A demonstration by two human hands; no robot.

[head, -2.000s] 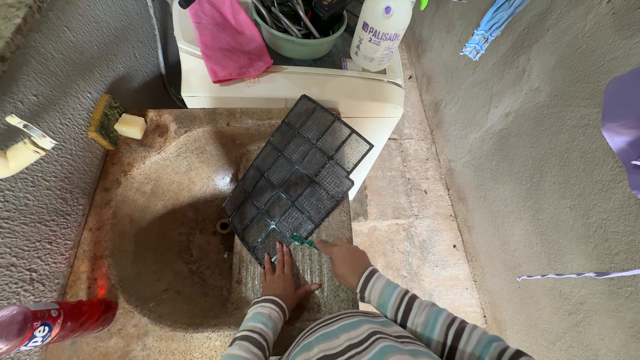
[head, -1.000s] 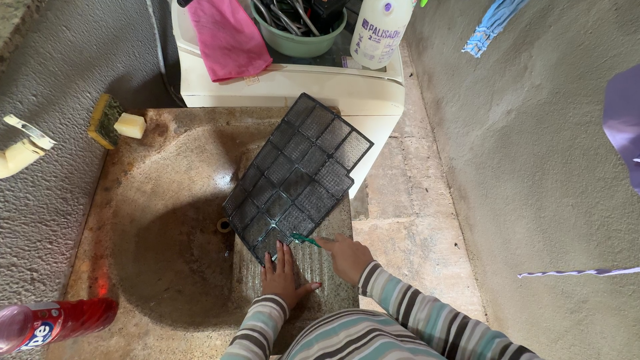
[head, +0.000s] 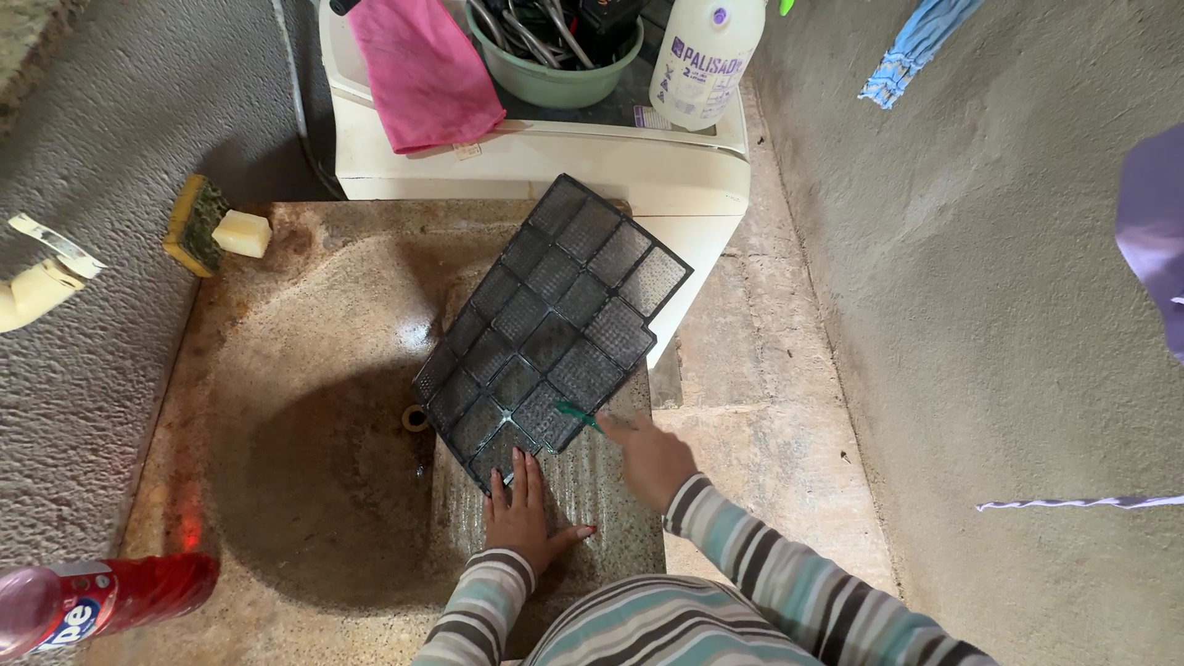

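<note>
A black mesh air filter [head: 555, 324] with a gridded plastic frame lies slanted over the ribbed washboard [head: 592, 490] and the right edge of the stone sink. My left hand [head: 523, 527] presses its fingertips on the filter's lower corner, thumb spread to the right. In my right hand [head: 647, 458] is a small green brush [head: 578, 414], whose head touches the mesh near the lower right edge. The bristles are too small to make out.
The sink basin [head: 314, 444] lies left. Beyond are a white washing machine [head: 555, 157], pink cloth [head: 430, 79], green bowl [head: 564, 79] and white bottle [head: 708, 60]. A sponge [head: 196, 225], soap bar [head: 242, 233] and red bottle [head: 111, 597] stand along the left.
My right hand and the green brush have shifted slightly up and to the right over the mesh. My left hand and the filter stay about where they were.
</note>
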